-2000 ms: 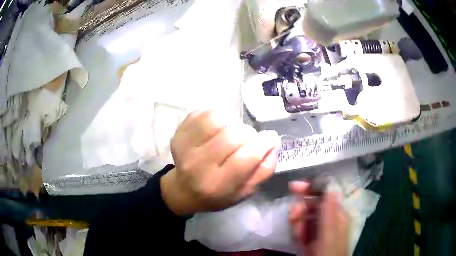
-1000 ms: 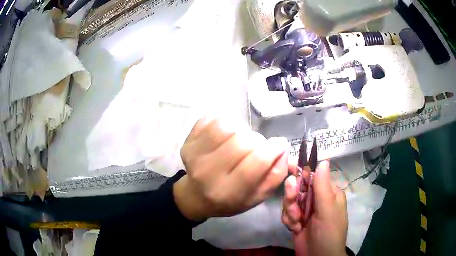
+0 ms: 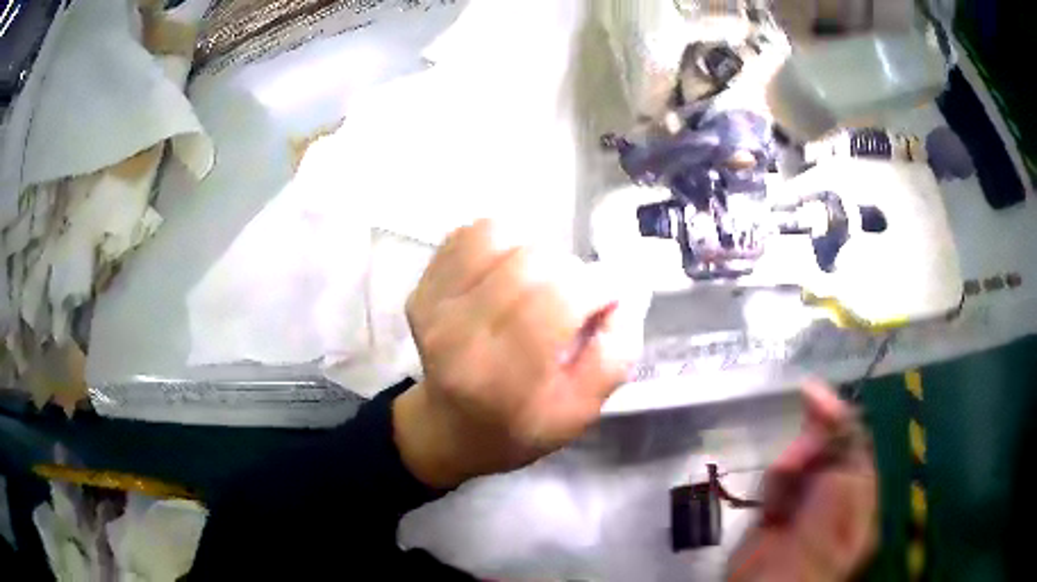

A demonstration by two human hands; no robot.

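White cloth (image 3: 307,262) lies over the table in front of the sewing machine (image 3: 898,227). My left hand (image 3: 500,341) is closed on the white cloth near the table's front edge, left of the needle area (image 3: 722,216); a bit of cloth shows at its fingertips. My right hand (image 3: 813,489) is blurred, below the table edge at the lower right. A thin dark reddish tool is hard to make out in its fingers. A white garment part with a small black label (image 3: 696,515) hangs below the table edge, left of my right hand.
A ragged pile of cream pieces (image 3: 80,239) lies at the left. A yellow bar (image 3: 114,480) and crumpled cloth (image 3: 171,534) are below the table at left. A pale oblong guard (image 3: 870,80) is over the machine. Yellow-black tape (image 3: 917,477) marks the green floor.
My right hand with the small tool has moved away from the table edge, down and to the right. The black label now shows. My left hand stays on the cloth.
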